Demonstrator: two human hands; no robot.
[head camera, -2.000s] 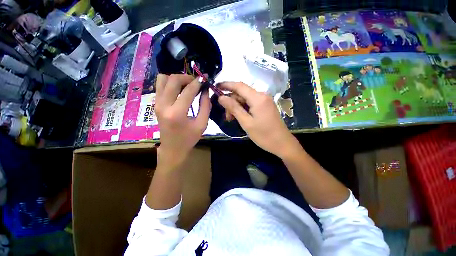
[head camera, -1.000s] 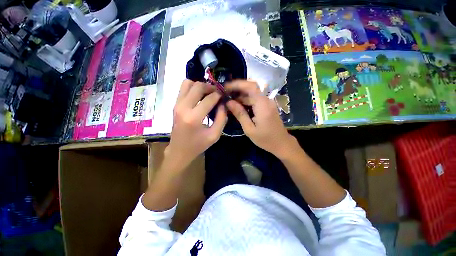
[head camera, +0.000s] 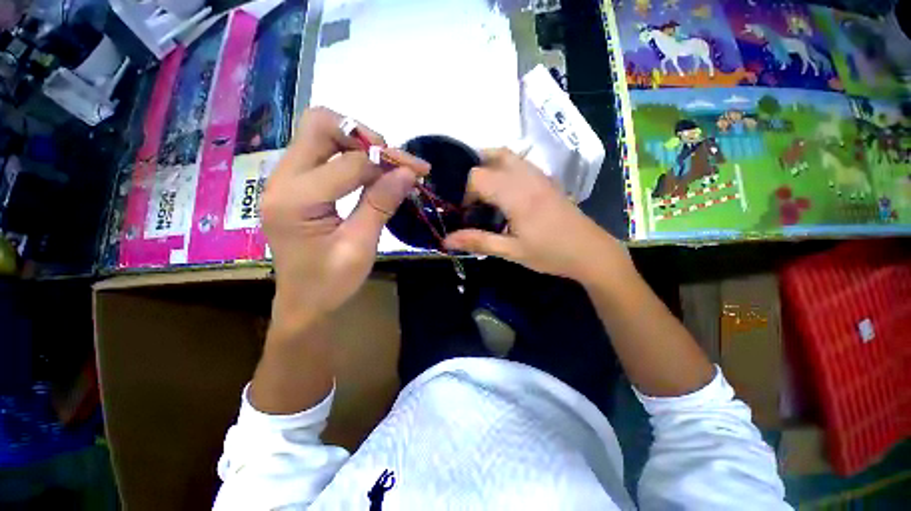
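Observation:
A black round housing (head camera: 447, 158) is between my hands near the bench's front edge. My left hand (head camera: 325, 215) is left of it and pinches thin red wires (head camera: 362, 143) with small white connectors. The wires run across to the housing, and a few thin leads (head camera: 458, 267) hang over the front edge. My right hand (head camera: 544, 225) grips the housing's right side, with thumb and fingers around the rim and wires. The fingers hide part of the housing. The silver cylinder is not visible. A white body (head camera: 561, 130) lies just right of the housing.
A white sheet (head camera: 420, 75) lies under the work. Pink printed packaging (head camera: 215, 150) is at left, with white bracketed units (head camera: 88, 88) behind it. A unicorn-and-horse picture sheet (head camera: 779, 180) is at right. An open carton (head camera: 180, 369) and a red crate (head camera: 849, 339) are below the bench.
The housing with the silver cylinder has left its upright position behind my hands. My left hand has moved left, drawing red wires out, and my right hand has closed on the housing's side.

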